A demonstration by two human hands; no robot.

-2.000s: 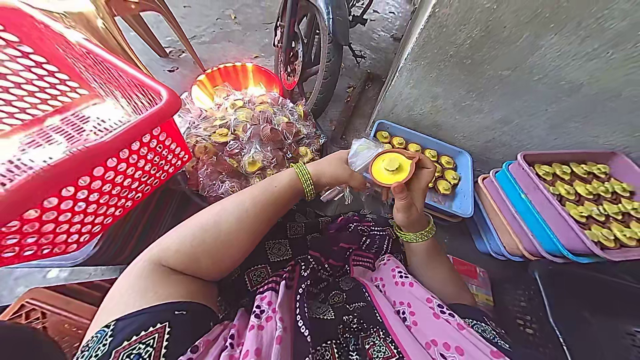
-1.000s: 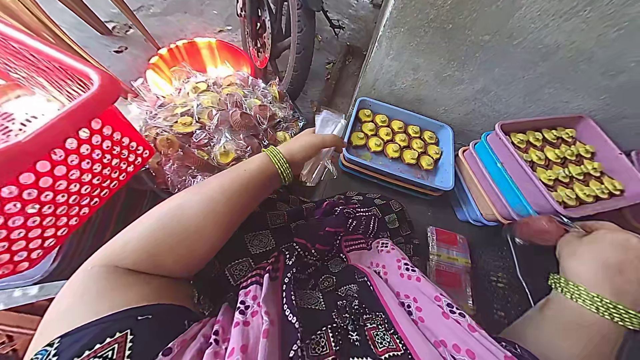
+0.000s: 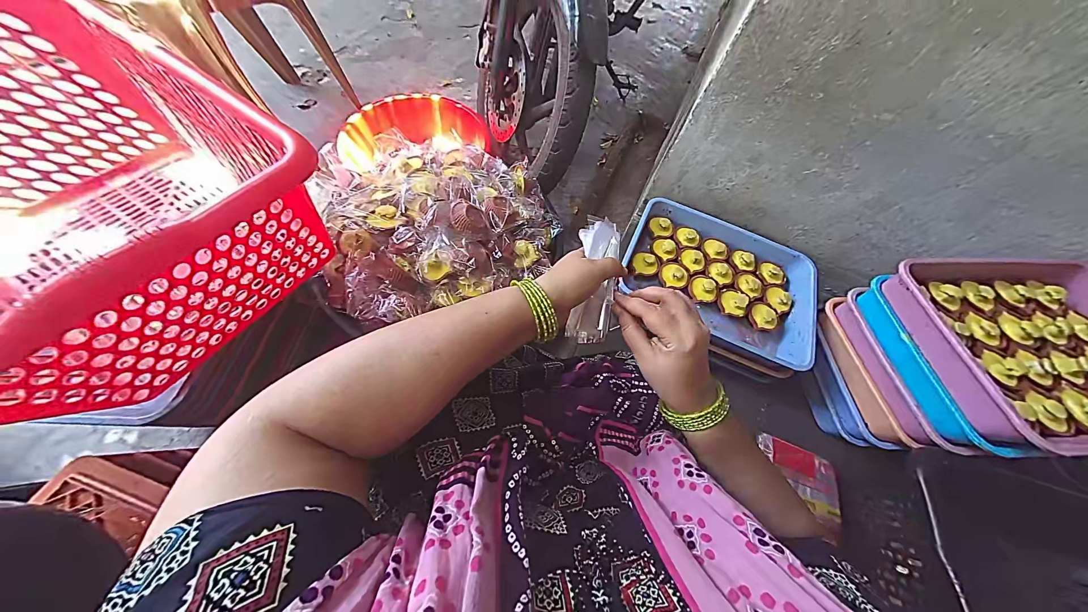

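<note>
My left hand (image 3: 581, 279) grips a bundle of clear plastic bags (image 3: 602, 242) above my lap. The thumb and fingers of my right hand (image 3: 670, 340) touch the bundle's right edge; whether they pinch a bag cannot be told. Just beyond my right hand, small clay lamps with yellow tops (image 3: 720, 272) stand in rows in a blue plastic tray (image 3: 803, 319). Beyond my left forearm is a heap of similar pieces wrapped in clear plastic (image 3: 433, 229).
A red perforated basket (image 3: 170, 297) stands at the left, an orange-red tub (image 3: 408, 119) behind the heap. Leaning stacked trays (image 3: 926, 365) with more yellow-topped pieces (image 3: 1020, 340) are at the right. A motorcycle wheel (image 3: 565, 93) and grey wall (image 3: 884, 127) lie beyond.
Two seconds ago a yellow-topped clay lamp was between my hands; one second ago my right hand was far right near a dark reddish object. It has come back to the bags.
</note>
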